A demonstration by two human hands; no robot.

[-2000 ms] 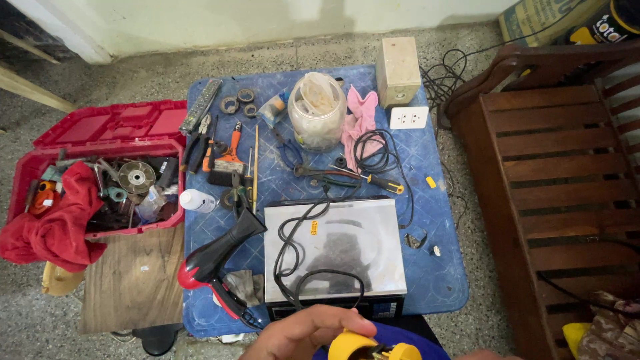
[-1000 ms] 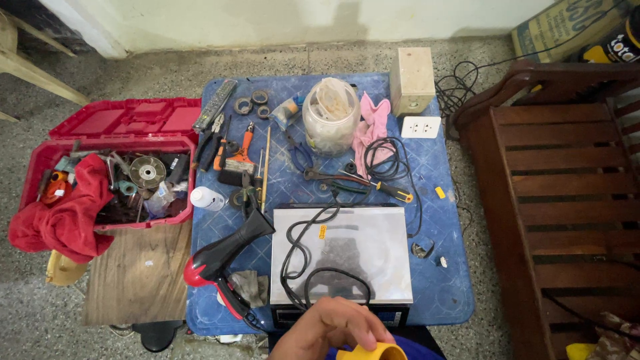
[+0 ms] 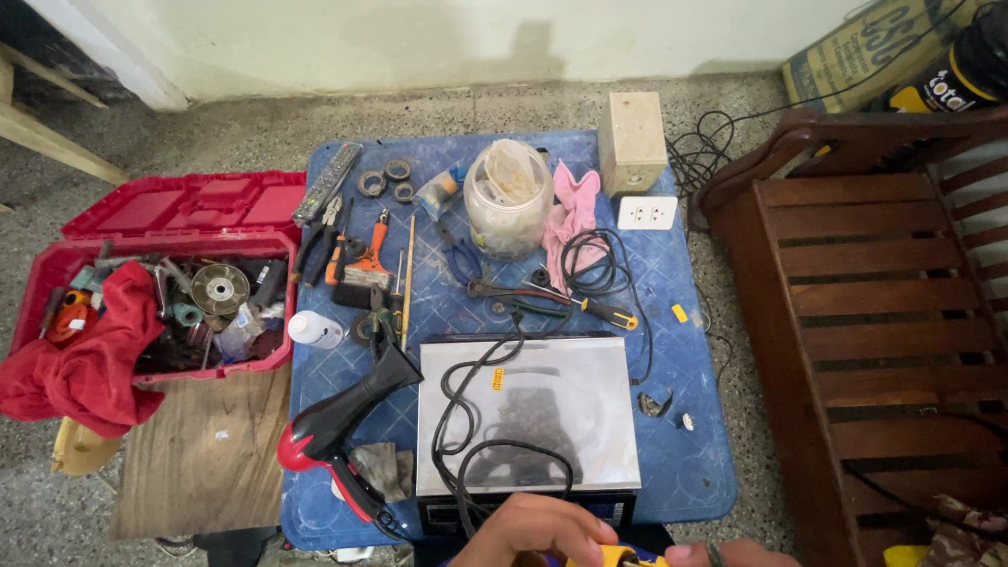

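At the bottom edge, my left hand (image 3: pixel 543 535) grips a yellow plastic object (image 3: pixel 602 556), only partly in view. My right hand (image 3: pixel 728 554) is at the right side of that object, its fingertips at or beside it; most of this hand is cut off. A thin dark thing lies across its fingers. Just beyond my hands is a digital scale with a steel plate (image 3: pixel 583 425), and a black power cable (image 3: pixel 470 421) loops over it. Left of the scale lies a black and red hair dryer (image 3: pixel 346 409).
The blue table (image 3: pixel 685 488) holds a plastic jar (image 3: pixel 508 205), a screwdriver (image 3: pixel 610 313), blue-handled pliers (image 3: pixel 459 258), a pink cloth (image 3: pixel 573 213), a white outlet (image 3: pixel 647 213) and a wooden block (image 3: pixel 632 142). A red toolbox (image 3: pixel 287 315) stands left, a slatted wooden bench (image 3: pixel 874 299) right.
My left hand has stayed on the yellow object near the bottom edge. My right hand, hardly visible two seconds ago and out of view one second ago, now shows beside it.
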